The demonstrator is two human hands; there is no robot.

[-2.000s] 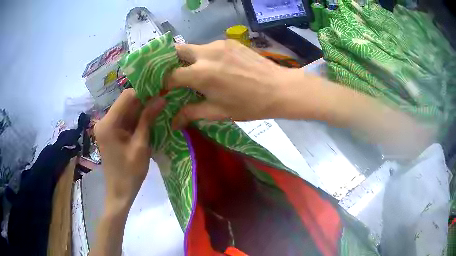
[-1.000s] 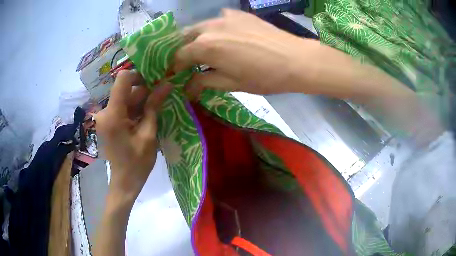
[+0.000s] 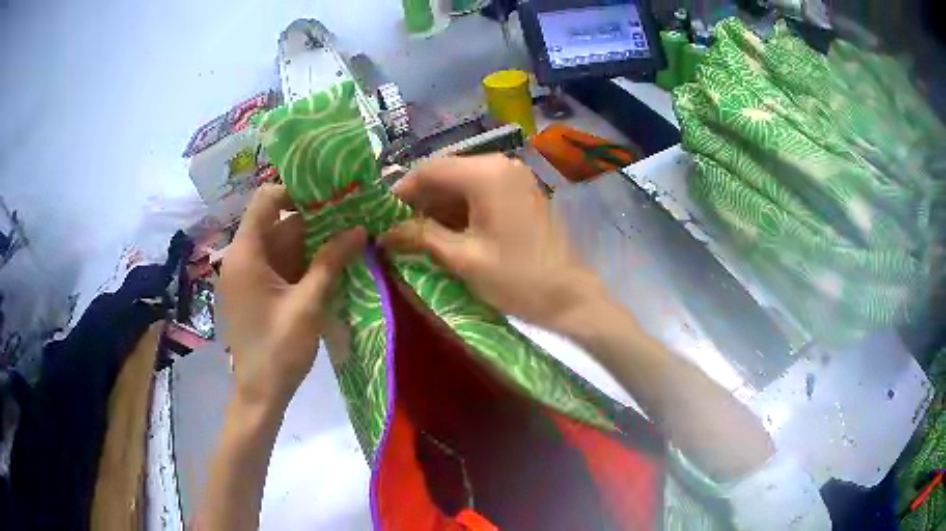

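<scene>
A green flower-print bag (image 3: 488, 337) is held up in front of me, its mouth open towards me, showing the red-orange lining (image 3: 612, 472). A purple binding (image 3: 388, 358) runs along one mouth edge. The strap tab (image 3: 324, 145) stands up from the bag's corner, with a red mark or stitching across its lower part. My left hand (image 3: 275, 296) pinches the tab's base from the left. My right hand (image 3: 493, 233) pinches the fabric at the same corner from the right. Some fingertips are hidden in folds.
A sewing machine head (image 3: 311, 52) stands behind the tab. A yellow pot (image 3: 508, 101), a lit control panel (image 3: 593, 39) and an orange item (image 3: 581, 152) are behind. A green print bag pile (image 3: 799, 156) lies at right, dark cloth (image 3: 78, 384) at left.
My right hand has moved down from beside the tab's upper part to its base, uncovering the red mark. The bag mouth has narrowed, and the camera view has shifted slightly.
</scene>
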